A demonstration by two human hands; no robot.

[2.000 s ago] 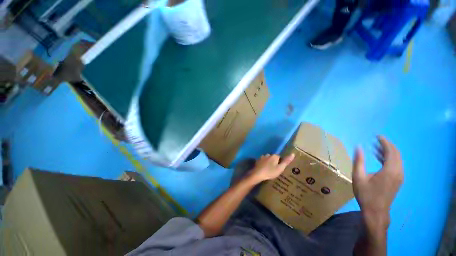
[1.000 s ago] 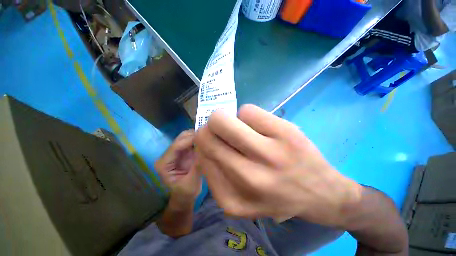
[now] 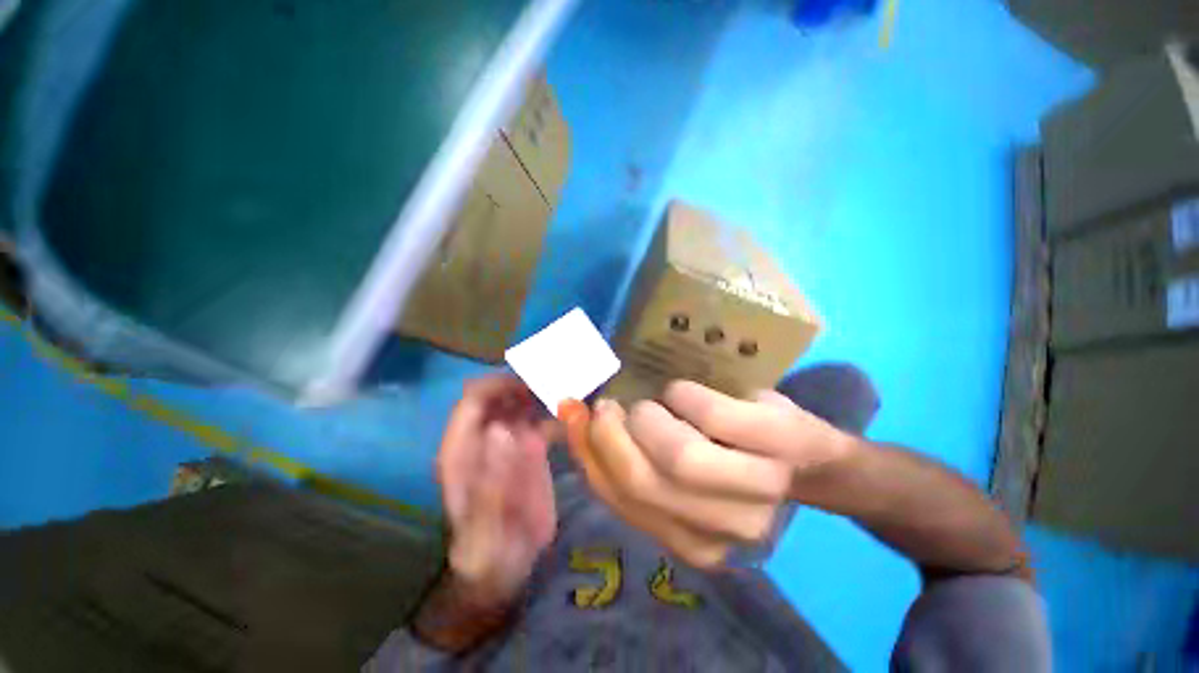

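A small white product label [image 3: 563, 360] stands out from the fingertips of my right hand [image 3: 704, 460], which pinches it at its lower corner. No print can be made out on it. My left hand [image 3: 497, 480] is just left of the label, blurred, with its fingers raised and nothing seen in it. Behind my right hand, a brown sealed carton [image 3: 723, 309] with shiny tape on top and dark round symbols on its side sits near my knees, its lower part hidden.
The green bench [image 3: 237, 197] with a pale rail is at the upper left, a brown carton [image 3: 493, 250] beside it. A large brown carton [image 3: 158, 579] is at the lower left. Stacked cartons [image 3: 1124, 394] stand at the right along a pallet edge [image 3: 1022, 355].
The label is now off the strip and in my right hand. The view has swung right, bringing the sealed carton back into sight. My left hand is apart from my right.
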